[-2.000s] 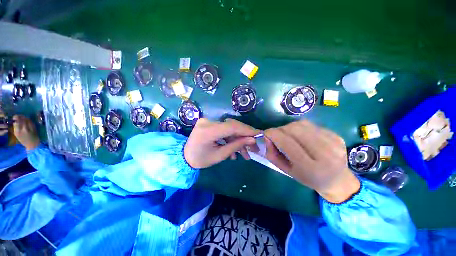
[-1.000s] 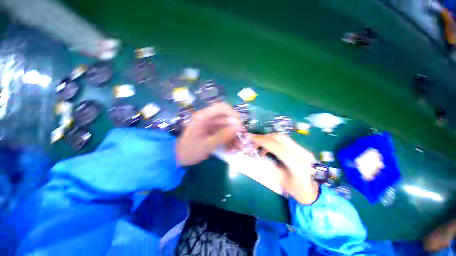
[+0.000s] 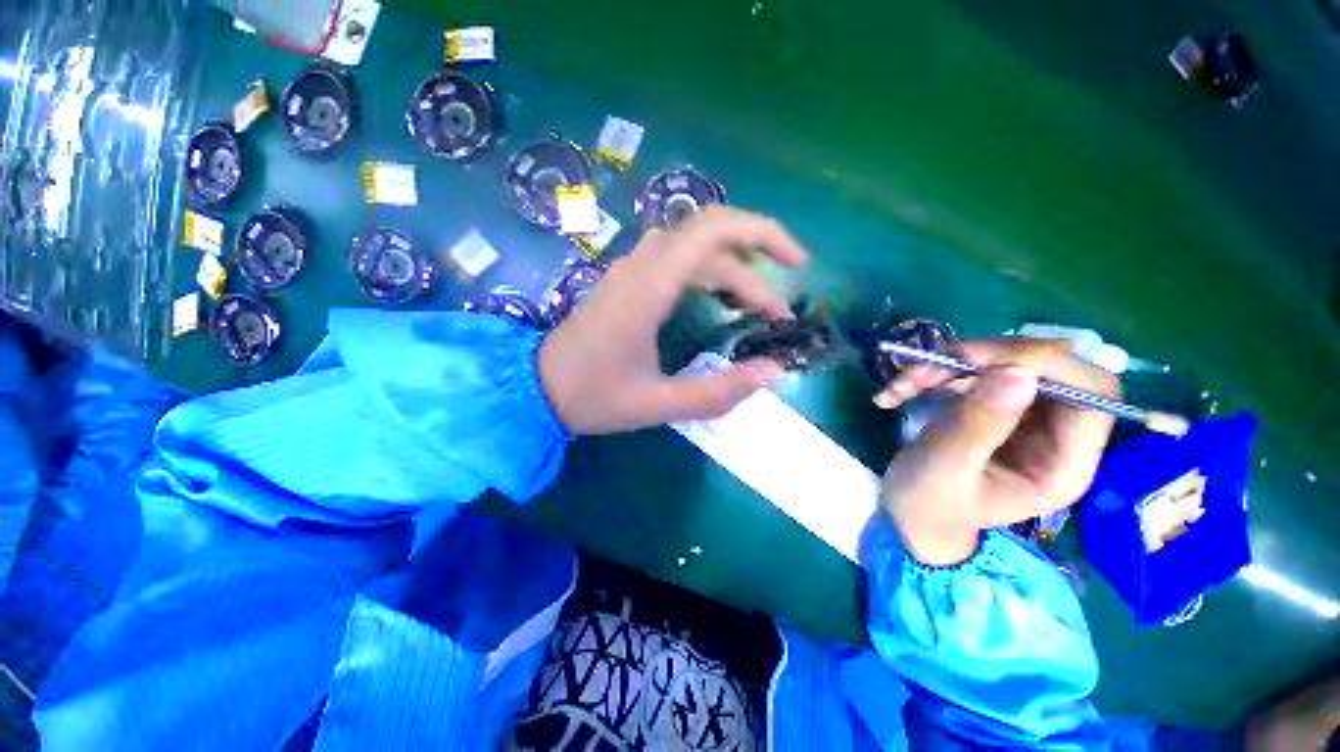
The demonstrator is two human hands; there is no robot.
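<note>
My left hand has its thumb and fingers spread around a dark round unit, which is blurred; whether the hand grips it is unclear. My right hand holds a thin pen-like tool with a pale end, lying slantwise across the fingers. A long white label strip lies slanted between the hands, its upper end by my left thumb. Another round unit lies just beyond my right fingertips, partly covered.
Several round units and pouch batteries lie to the left. A clear ribbed tray is far left. A blue bin with pale pieces is right; a translucent bottle lies behind my right hand. A unit is far right.
My hands have moved apart from their earlier position together at the strip. My left hand has opened wider, by a round unit. The tool now shows clearly in my right hand. The view has shifted.
</note>
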